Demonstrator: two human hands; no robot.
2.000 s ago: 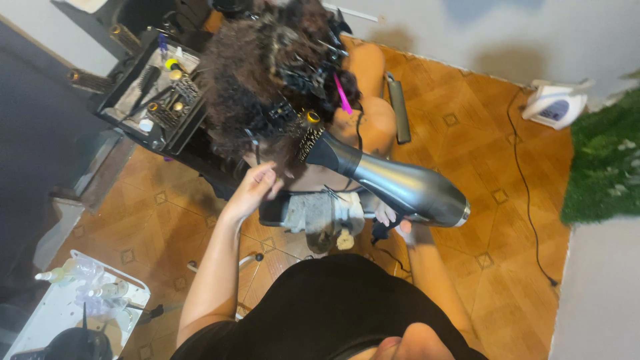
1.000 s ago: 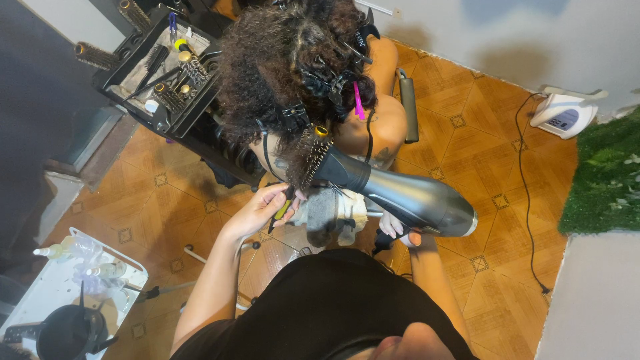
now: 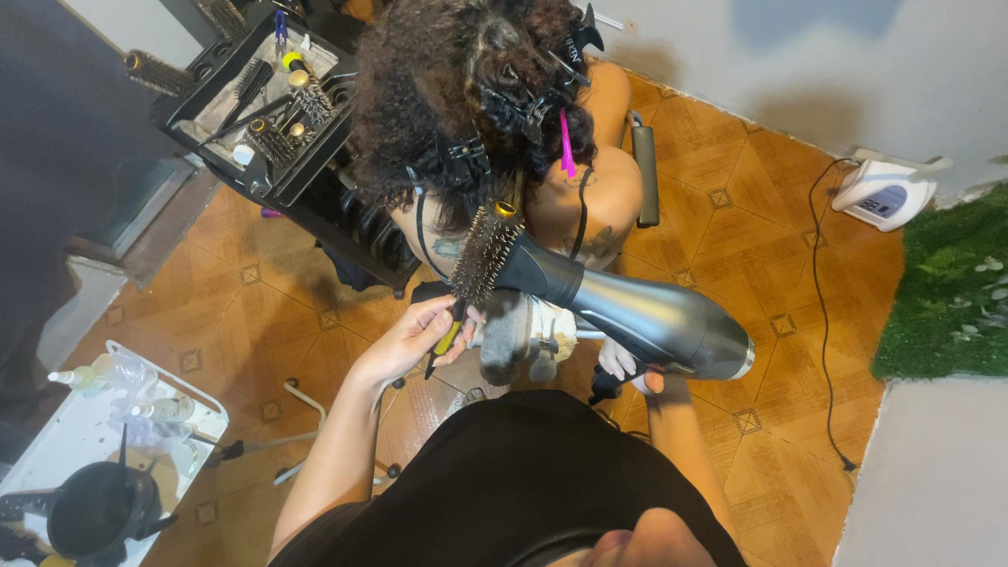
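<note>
My left hand [image 3: 429, 335] grips the yellow and black handle of a round hairbrush [image 3: 487, 252]. The brush stands with its bristles below the dark curly hair [image 3: 441, 94] of a seated person. My right hand [image 3: 630, 366], partly hidden and with a white covering on its fingers, holds the handle of a grey and black hair dryer [image 3: 657, 315]. The dryer's nozzle [image 3: 535, 268] points left, right beside the bristles. Black sectioning clips [image 3: 468, 153] and a pink clip [image 3: 567, 146] are in the hair. Whether hair is wound on the brush is hard to tell.
A black salon trolley [image 3: 295, 177] with several round brushes and combs stands at the upper left. A white tray table [image 3: 213, 409] with bottles and a black bowl [image 3: 93, 508] is at the lower left. A white device [image 3: 886, 193] and its cord [image 3: 823, 315] lie at right.
Since two seconds ago, the brush in my left hand has come down from the hair, and its handle now shows. The dryer remains beside it.
</note>
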